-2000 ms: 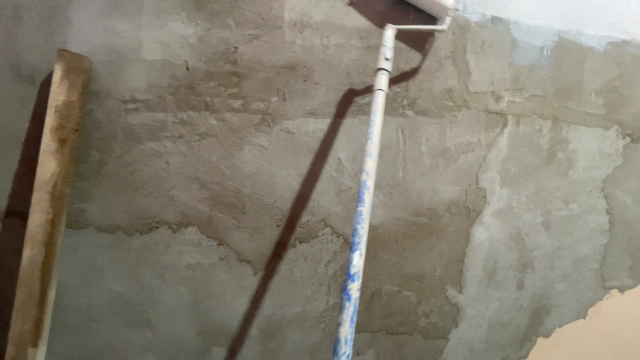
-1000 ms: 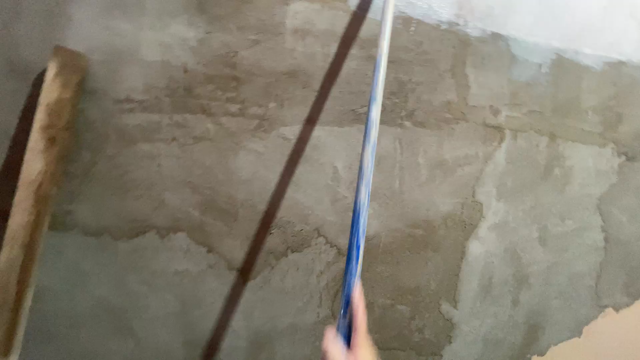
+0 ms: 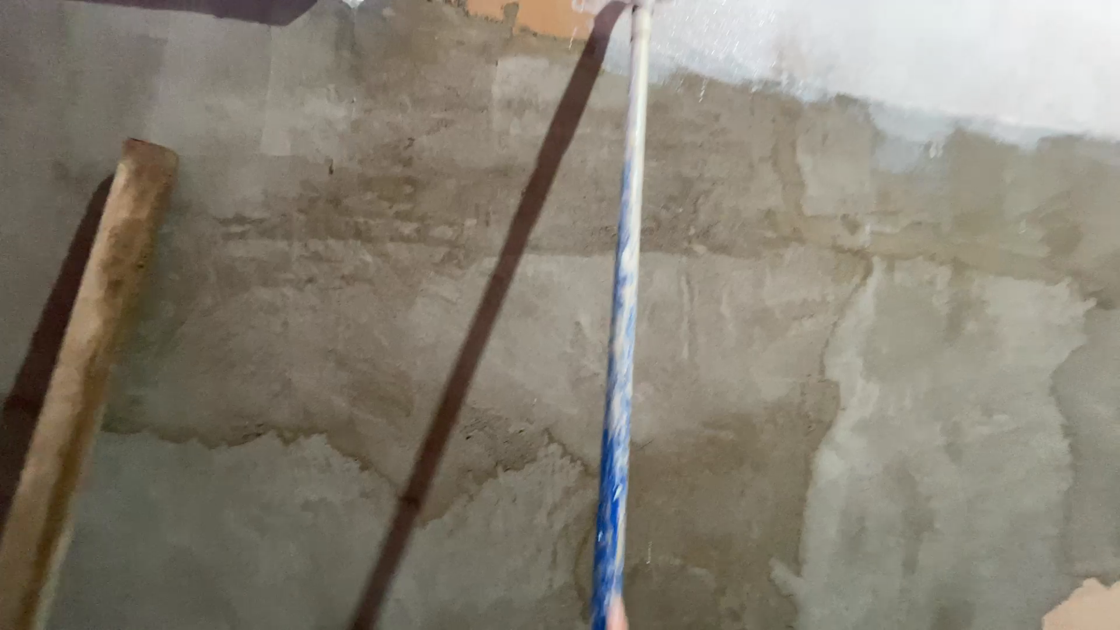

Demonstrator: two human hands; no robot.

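A paint-spattered blue and white extension pole [image 3: 623, 332] runs up the middle of the view, in front of a grey-brown plastered wall [image 3: 726, 367]. Its upper end reaches the top edge, where the roller is mostly cut off by the frame. At the bottom edge a small bit of a hand [image 3: 618, 612] shows against the pole; which hand it is and how its fingers lie cannot be told. No other hand shows.
A rough wooden board [image 3: 96, 350] leans at the left. White paint [image 3: 927, 61] covers the wall's upper right. An orange patch [image 3: 547, 16] lies at the top, and a beige patch [image 3: 1089, 605] at the lower right corner. The pole's dark shadow crosses the wall.
The roller head, in view two seconds ago, has gone up toward the top edge. A hand on the pole showed more fully one second ago; now only a sliver of it remains.
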